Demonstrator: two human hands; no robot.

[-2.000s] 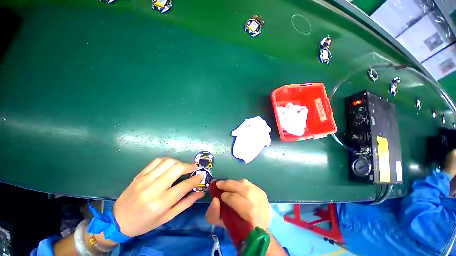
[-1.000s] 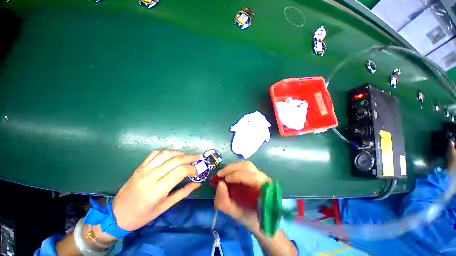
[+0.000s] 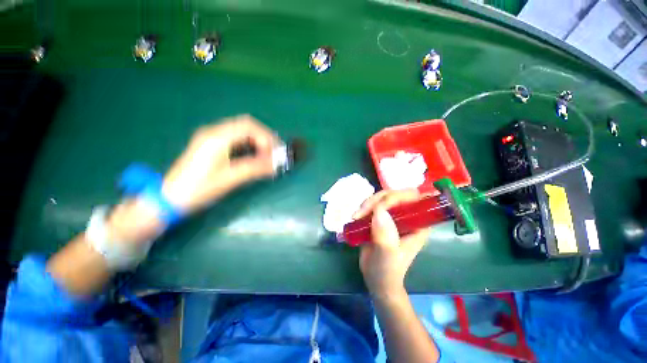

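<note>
My left hand [image 3: 225,159] is blurred over the green bench [image 3: 170,99], with a small round electronic assembly [image 3: 282,157] at its fingertips. My right hand [image 3: 390,244] is closed around the dark-red glue syringe [image 3: 404,218], which lies nearly level. The syringe tip points left, close to the lower edge of the white wiping paper [image 3: 346,201]. The green adapter head [image 3: 456,205] is on its right end, with the clear air hose [image 3: 535,177] running from it.
A red tray [image 3: 445,157] with crumpled white tissue stands behind my right hand. The black glue controller [image 3: 550,191] stands at the right. Several small assemblies [image 3: 321,59] are spaced along the far side. A blue sleeve [image 3: 624,312] of another person shows at lower right.
My left hand has moved up and away from the near edge with the assembly. My right hand has moved right, and the syringe now lies nearly level beside the wiping paper.
</note>
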